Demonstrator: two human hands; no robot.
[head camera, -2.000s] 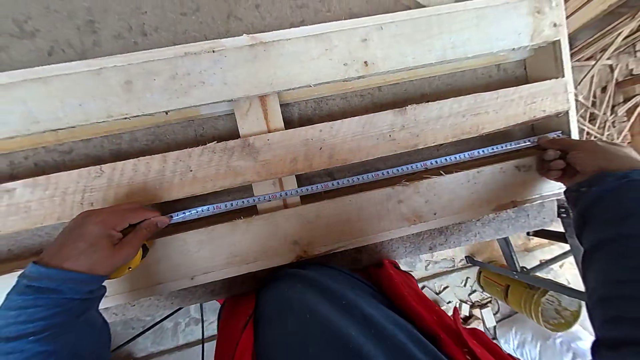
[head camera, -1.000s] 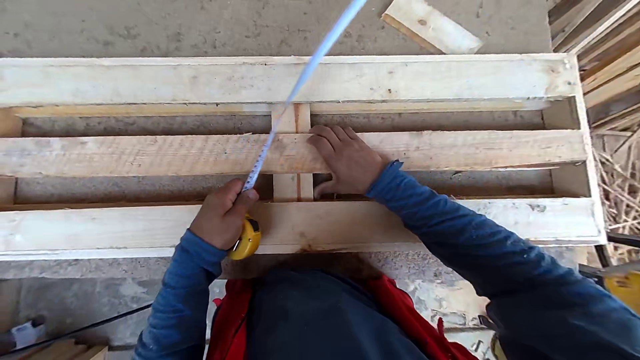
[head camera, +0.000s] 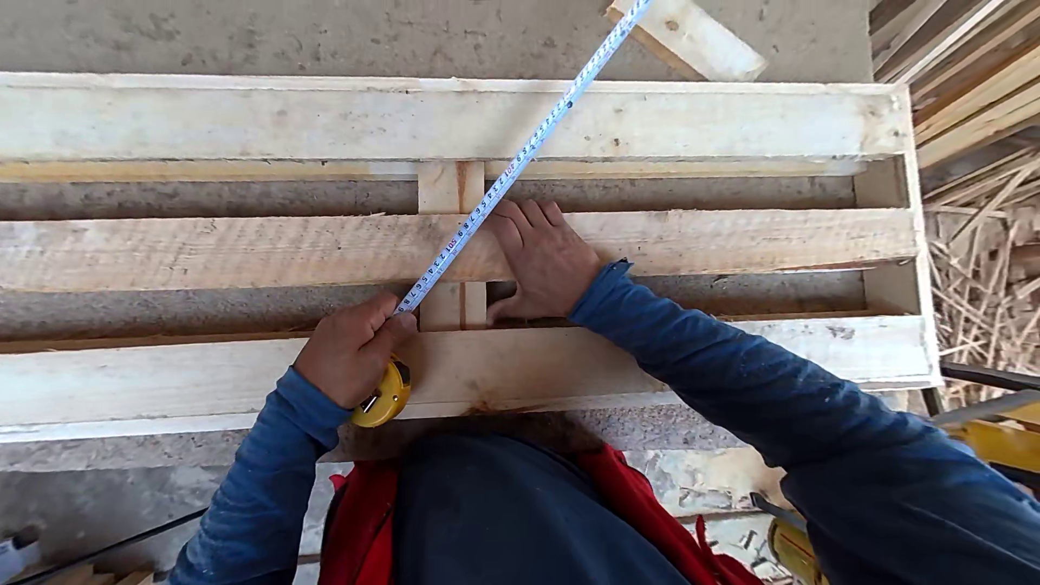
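My left hand (head camera: 355, 345) grips a yellow tape measure (head camera: 385, 395) near the front slat, its thumb on the blade. The extended white blade (head camera: 520, 159) rises diagonally to the upper right and leaves the view at the top. My right hand (head camera: 546, 258) rests flat on the middle slat (head camera: 715, 240) of a wooden slatted frame, fingers spread and holding nothing. Under the slats, a short wooden crosspiece (head camera: 439, 305) lies between my hands. The frame's back slat (head camera: 268, 122) and front slat (head camera: 203, 380) run across the view.
A short wood offcut (head camera: 699, 36) lies behind the frame on the concrete surface (head camera: 325, 36). At the right are stacked boards (head camera: 979, 89) and a heap of thin wood strips (head camera: 983, 276). A yellow container (head camera: 792, 548) stands at the lower right, partly hidden by my sleeve.
My right hand has left the tape's end at the frame's right side and now rests on the middle slat. The blade, earlier along the frame, now slants upward. The view has shifted.
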